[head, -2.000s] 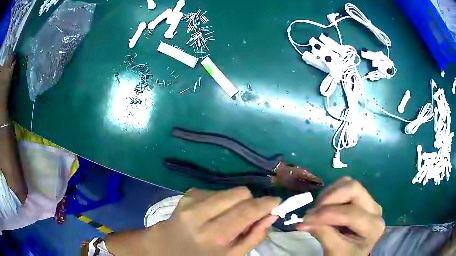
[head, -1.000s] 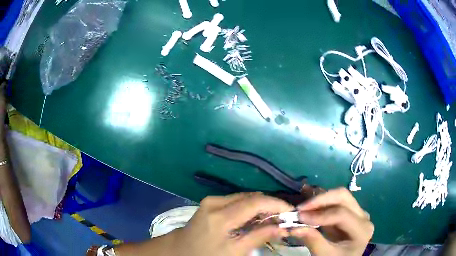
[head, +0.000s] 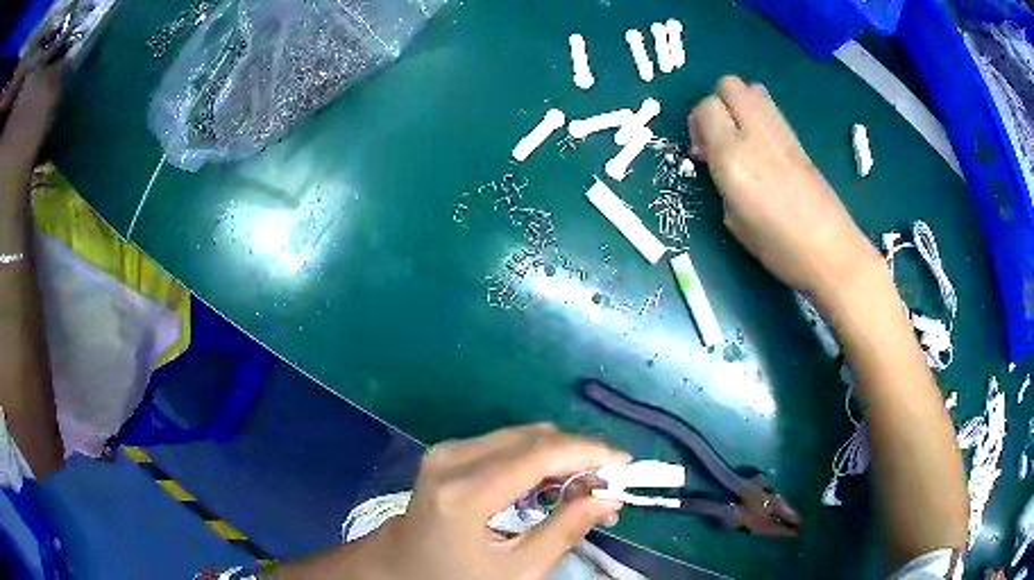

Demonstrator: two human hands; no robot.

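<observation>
My left hand is at the bottom centre, above the table's near edge, and holds a white housing with a thin white cord between the fingers. My right hand reaches across the table to the heap of metal pins. Its fingertips are low over the heap's upper end; whether they hold a pin cannot be told. White housing covers lie just left of that hand. Pliers lie behind the left hand, jaws to the right, one handle partly hidden by the housing.
Two white strips and scattered metal clips lie mid-table. A clear plastic bag is at the upper left. Finished cords and a small parts pile lie right, partly behind my forearm. Blue bins stand along the far right. Another person's arm is left.
My right hand has left the housing and moved up and forward to the pins. My left hand still holds the housing. The view has shifted, so table items appear further right.
</observation>
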